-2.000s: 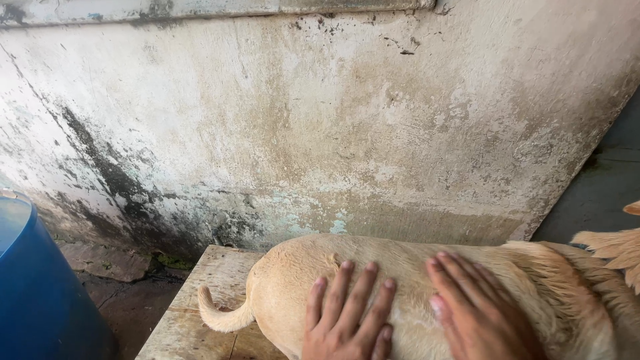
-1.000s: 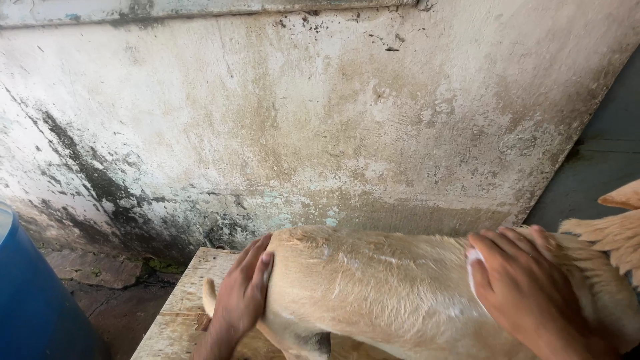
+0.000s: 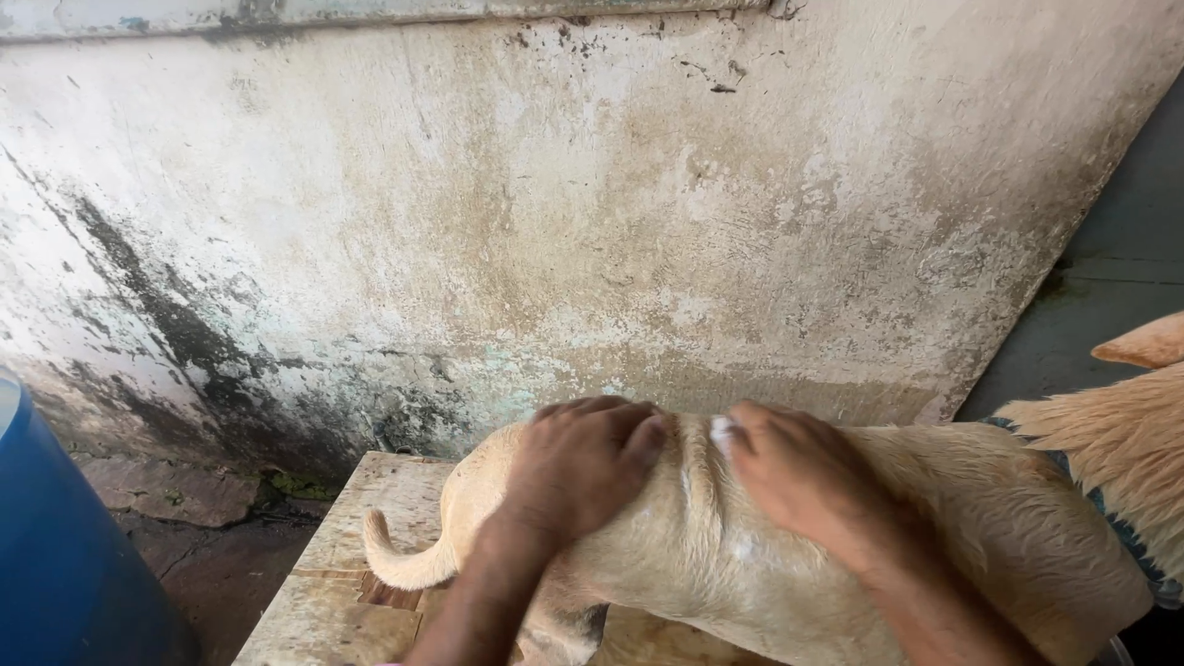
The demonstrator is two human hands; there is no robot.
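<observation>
A tan dog [image 3: 740, 592] with wet-looking fur stands on a worn wooden tabletop [image 3: 314, 601], its curled tail at the left and its ear and neck fur at the right edge. My left hand [image 3: 587, 462] lies flat over its lower back near the rump, holding nothing. To the right, my right hand [image 3: 795, 462] presses on the middle of the back with something small and white at its fingertips, perhaps lather or soap. A fold of skin bunches up between the hands, and white suds show on the flank below. The dog's face is out of view.
A stained, peeling plastered wall [image 3: 592, 231] rises close behind the dog. At the left edge stands a blue barrel [image 3: 74, 555] beside the dark stone floor [image 3: 222, 564]. A dark grey surface [image 3: 1110, 250] lies beyond the wall's slanting right edge.
From the rump, my left hand has moved right onto the lower back. My right hand has moved left from near the shoulders to mid-back. The skin between them is now bunched.
</observation>
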